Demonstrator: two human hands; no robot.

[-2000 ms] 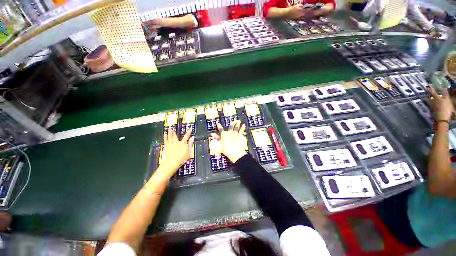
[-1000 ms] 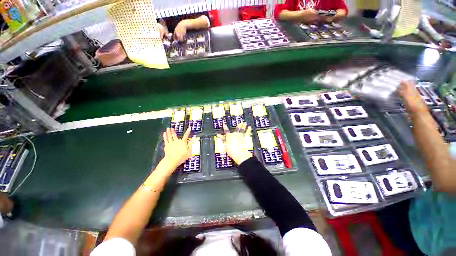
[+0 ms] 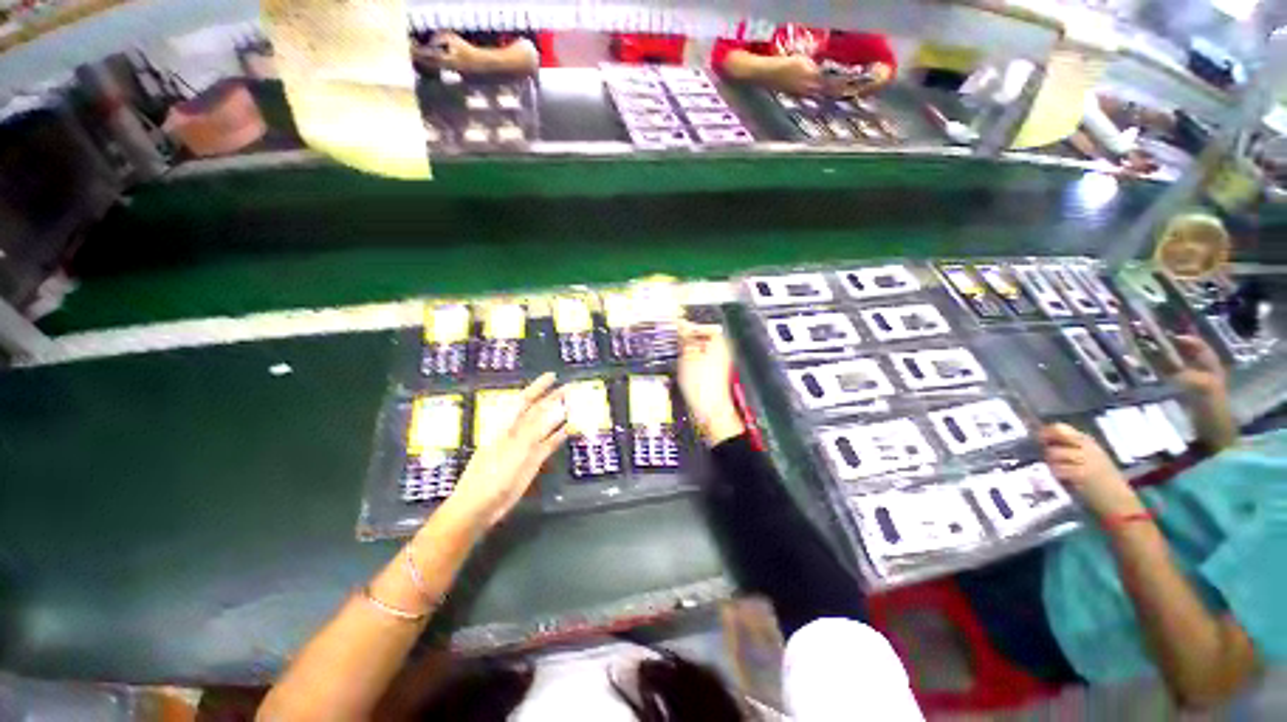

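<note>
A clear tray (image 3: 544,497) holds feature phones face up in two rows, with yellow frames and dark keypads, such as the front-left phone (image 3: 433,449). My left hand (image 3: 511,449) is open over the front row, fingers slightly apart, partly covering a phone (image 3: 497,412). My right hand (image 3: 710,378) is at the tray's right side. Its fingertips close on the right edge of a blurred phone (image 3: 655,322) in the back row, close beside another phone. My right hand hides the tray's right end. A red pen (image 3: 745,404) partly shows beside it.
A tray of white phone backs (image 3: 925,384) lies right of my tray. Another worker's hand (image 3: 1087,466) is beyond it. The green conveyor (image 3: 536,233) runs behind a pale strip. A perforated yellow sheet (image 3: 343,92) hangs at upper left. Workers in red sit opposite.
My right hand has moved from the front row to the back right. My left hand has shifted right relative to the tray, uncovering the front-left phone. The neighbour's raised tray is no longer in the air.
</note>
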